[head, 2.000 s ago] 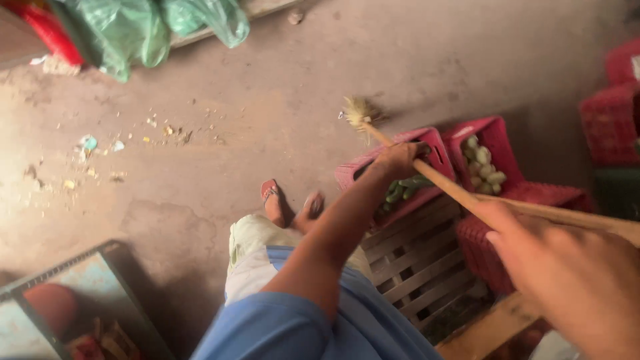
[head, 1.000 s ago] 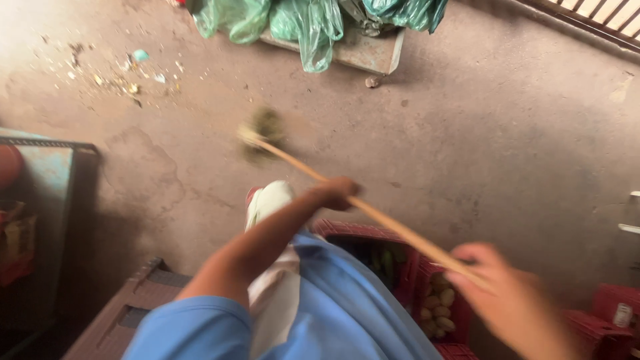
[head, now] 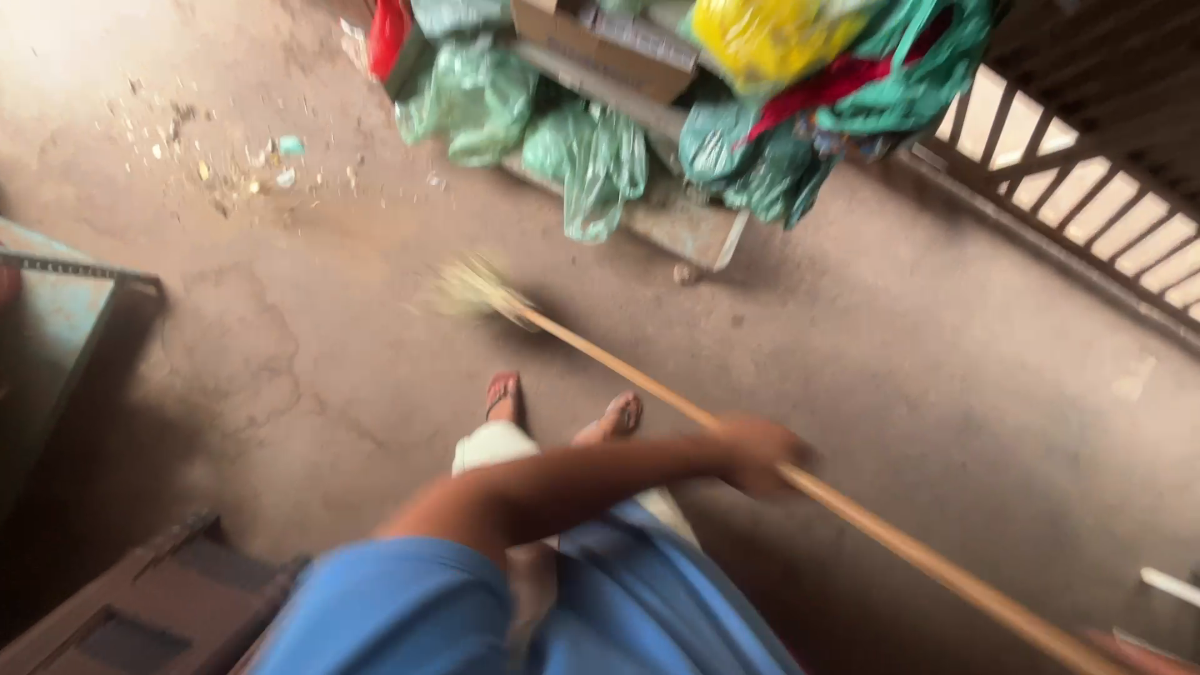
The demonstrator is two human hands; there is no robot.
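A straw broom with a long wooden handle (head: 900, 546) slants from the lower right up to its blurred bristles (head: 473, 289) on the concrete floor, ahead of my sandalled feet. My left hand (head: 761, 456) is closed around the middle of the handle, with the forearm crossing in front of my body. At the bottom right edge only a blurred part of my right hand (head: 1134, 652) shows beside the handle's upper end; its fingers are cut off by the frame. Scattered debris (head: 225, 173) lies on the floor to the upper left of the bristles.
Green plastic bags (head: 591, 159) and a cardboard box (head: 605, 47) rest on a low platform (head: 689, 230) ahead. A slatted gate (head: 1078, 159) stands at upper right. A metal-edged table (head: 56, 309) is at left, and a brown plastic crate (head: 141, 600) at lower left.
The view has swung, and the red crates of produce seen earlier are out of frame. My right hand, plainly on the handle before, is now mostly beyond the frame's edge.
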